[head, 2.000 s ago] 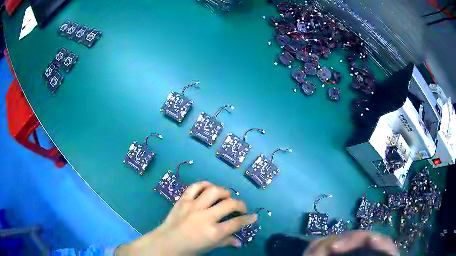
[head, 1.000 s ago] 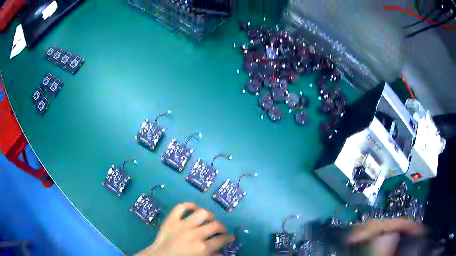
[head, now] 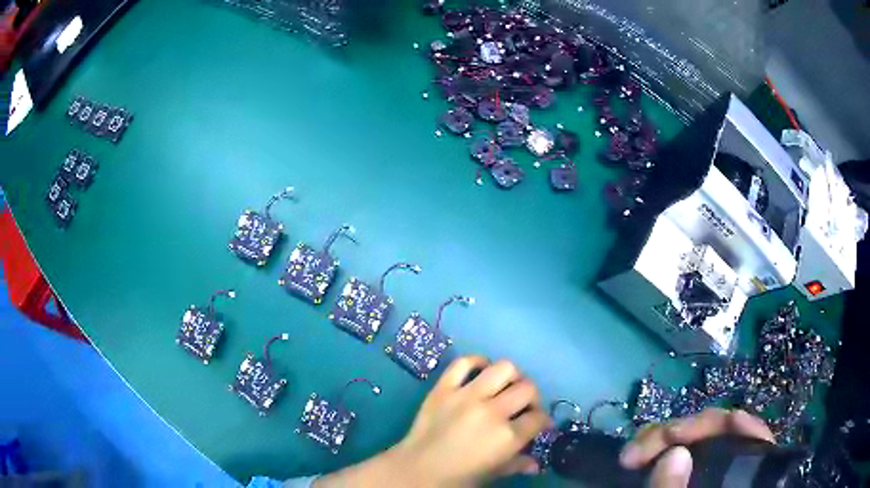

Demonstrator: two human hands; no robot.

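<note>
My left hand [head: 477, 419] is at the bottom centre, its fingertips at an assembled module [head: 545, 446] that is mostly hidden by the fingers and the screwdriver. My right hand [head: 701, 440], at the bottom right, is wrapped around a thick black electric screwdriver [head: 591, 456], which lies nearly level with its front end close to my left fingertips. The bit is not clear. To the left, assembled modules with thin leads lie in two slanting rows, the back row [head: 361, 307] and the front row [head: 258, 382].
A white screw feeder [head: 668, 294] stands at the right, beside a white box with a red switch [head: 814, 288]. Piled modules [head: 763, 372] lie before it. Wired round parts [head: 506, 172] are heaped at the back. Small circuit boards [head: 100, 119] lie far left; clear trays [head: 658, 67] are behind.
The view has shifted. My left hand has moved right along the front row, uncovering a module there. The screwdriver in my right hand now shows clearly, close to my left fingertips.
</note>
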